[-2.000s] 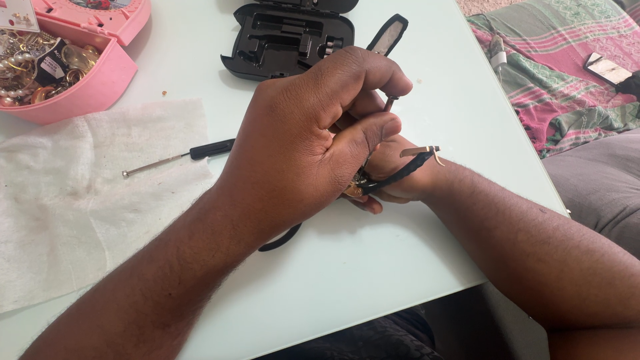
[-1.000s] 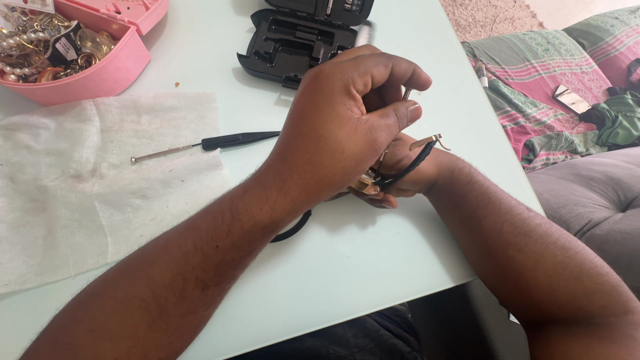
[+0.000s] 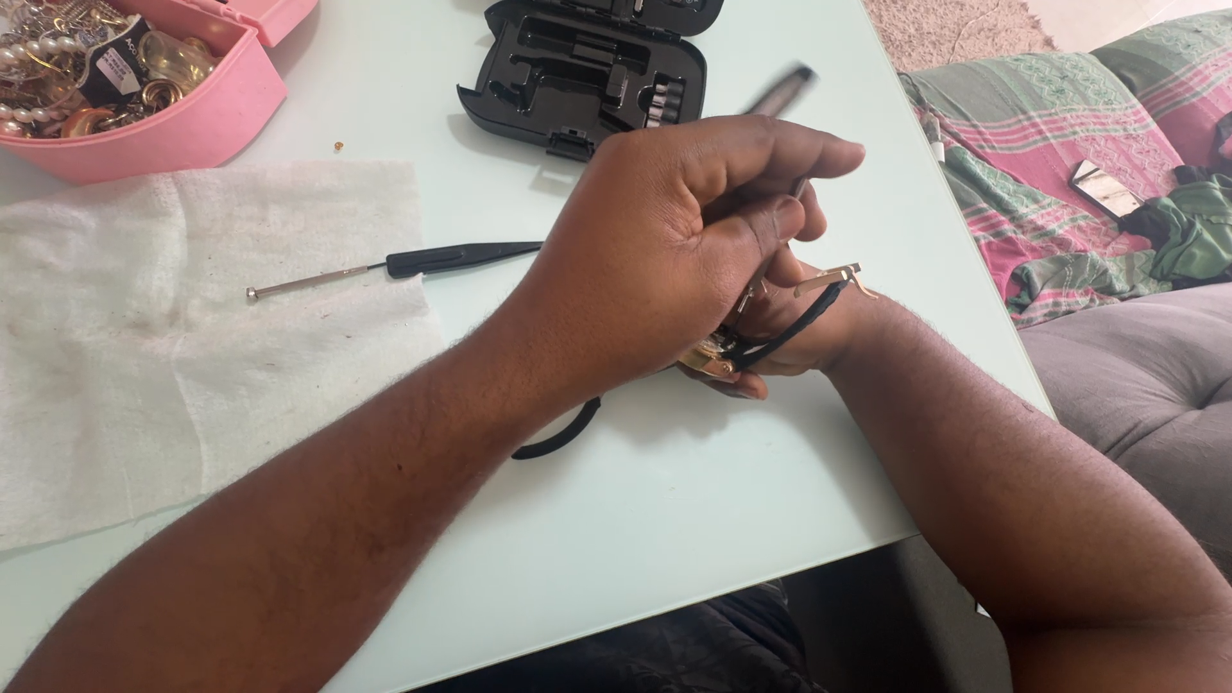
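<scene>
My left hand (image 3: 674,221) pinches a slim hand tool (image 3: 780,91) between thumb and fingers. The tool's blurred upper end sticks out above the knuckles, and a thin metal part points down toward a gold-coloured watch case (image 3: 710,360). My right hand (image 3: 799,318), partly hidden beneath the left, holds this watch. A black strap (image 3: 794,330) with a gold-coloured clasp (image 3: 830,277) rises along the right wrist. Another black curved strap piece (image 3: 561,435) shows below my left forearm. A small screwdriver (image 3: 438,260) lies left of my left hand, its metal shaft over a white cloth (image 3: 192,337).
An open black tool case (image 3: 568,87) stands behind my hands. At the upper left is a pink box (image 3: 221,125) of jewellery. A tiny gold-coloured piece (image 3: 338,146) lies near the cloth. A phone (image 3: 1107,189) rests on the sofa beyond the table's right edge.
The visible upper end of the tool in my left hand has changed its angle. Both hands stay together at the watch. The view has shifted somewhat.
</scene>
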